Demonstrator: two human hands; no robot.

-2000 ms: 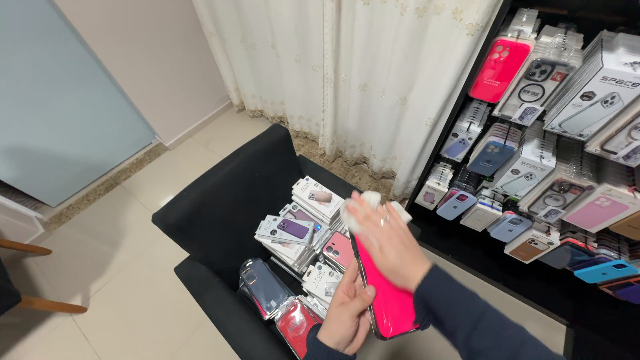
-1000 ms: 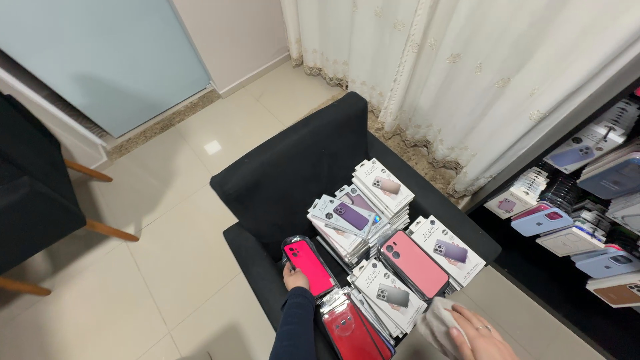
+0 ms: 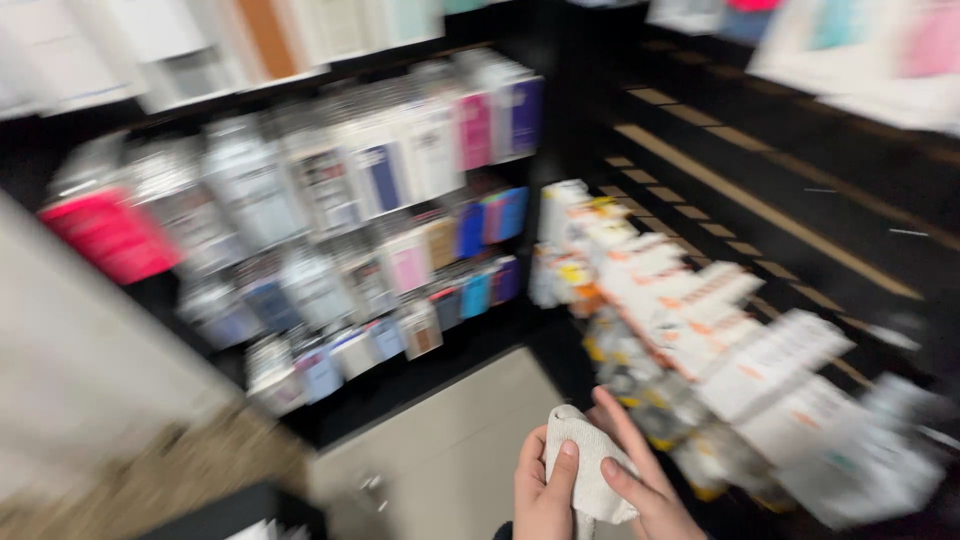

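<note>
A folded off-white cloth (image 3: 589, 476) is held between both hands at the bottom, right of the middle. My left hand (image 3: 541, 480) grips its left side, with the thumb pressed on the front of the fabric. On the other side, my right hand (image 3: 645, 480) has its thumb against the cloth and its index finger raised away behind it. One end of the fabric hangs down between the palms.
Phone case packages (image 3: 375, 172) hang in rows on a black display rack ahead. White and orange boxed packages (image 3: 697, 322) line a black slatted wall at right. A black armchair (image 3: 247, 510) edge shows lower left, beside a pale curtain (image 3: 90, 360).
The view has swung far right, from the armchair to the racks. My left hand has let go of the pink-red phone case, which it touched a second ago, and now holds the cloth too.
</note>
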